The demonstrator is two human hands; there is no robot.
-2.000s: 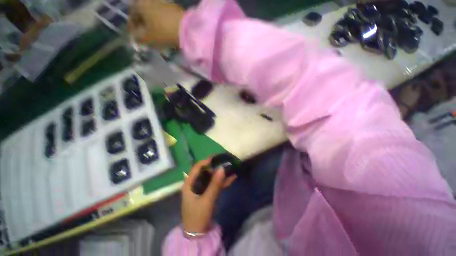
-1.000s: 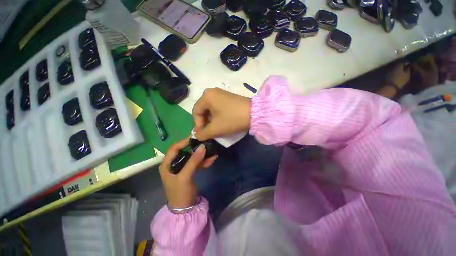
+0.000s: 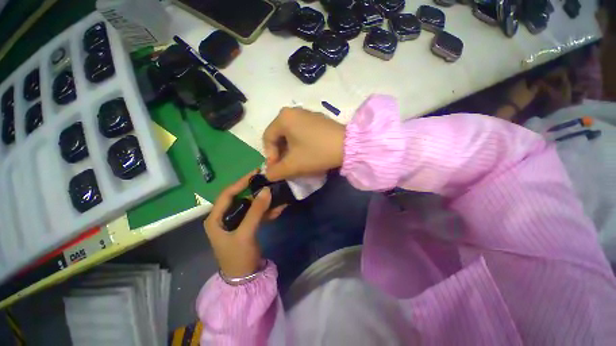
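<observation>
My left hand [image 3: 236, 226] is closed around two glossy black watch heads; one watch head [image 3: 235, 213] shows at the palm side, the other is partly hidden by fingers. My right hand [image 3: 300, 145] pinches a white wiping cloth [image 3: 305, 186] against the second unit, its fingertips touching the unit. Both hands are beyond the bench edge, over the lap. A white tray [image 3: 145, 169] at left holds several black units in pockets. A loose group of black watch heads [image 3: 331, 47] lies on the white bench.
A green mat [image 3: 223, 155] carries a slim tool [image 3: 196, 145] and a dark clump [image 3: 186, 78] with a pen [image 3: 209, 67] across it. A smartphone [image 3: 233, 15] lies behind. A dark blue strip [image 3: 330, 107] is near my right wrist. Stacked white trays [image 3: 118, 307] stand below. Another person's hand [image 3: 523, 94] shows at right.
My right hand has come from the back left to my left hand, now with the cloth. The phone screen has gone dark. The view has shifted slightly.
</observation>
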